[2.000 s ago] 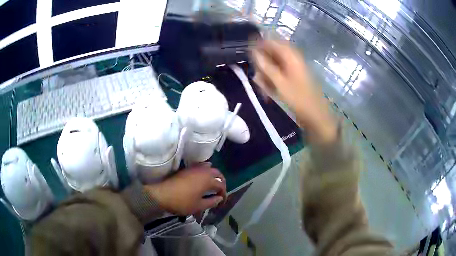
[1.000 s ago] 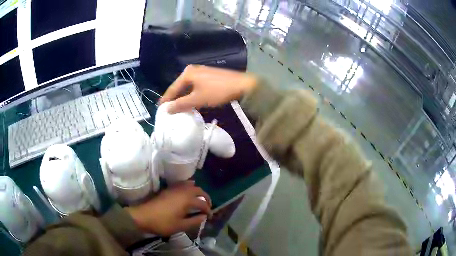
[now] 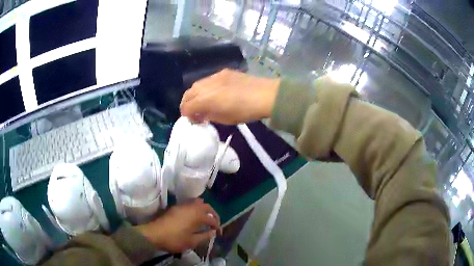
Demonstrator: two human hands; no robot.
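Several white security cameras stand in a row on the green bench. My right hand (image 3: pixel 228 97) is on the top back of the rightmost camera (image 3: pixel 193 153), fingers bent down against it; whether they hold a label is hidden. My left hand (image 3: pixel 182 224) is in front of the two right cameras, near the bench's front edge. A thin white lead (image 3: pixel 210 246) runs down from its fingers. A white antenna (image 3: pixel 223 153) stands at the rightmost camera's side. Another camera (image 3: pixel 136 176) is just left of it.
A monitor (image 3: pixel 62 44) with dark panes and a white keyboard (image 3: pixel 78 143) are behind the cameras. A black printer (image 3: pixel 163 67) is behind my right hand. A white label strip (image 3: pixel 270 167) crosses the black pad (image 3: pixel 234 179) and hangs over the edge. A white mouse (image 3: pixel 229 160) is beside the antenna.
My right hand has moved from the printer area leftward and down onto the rightmost camera's top. My left hand stays low in front of the cameras. The view has shifted.
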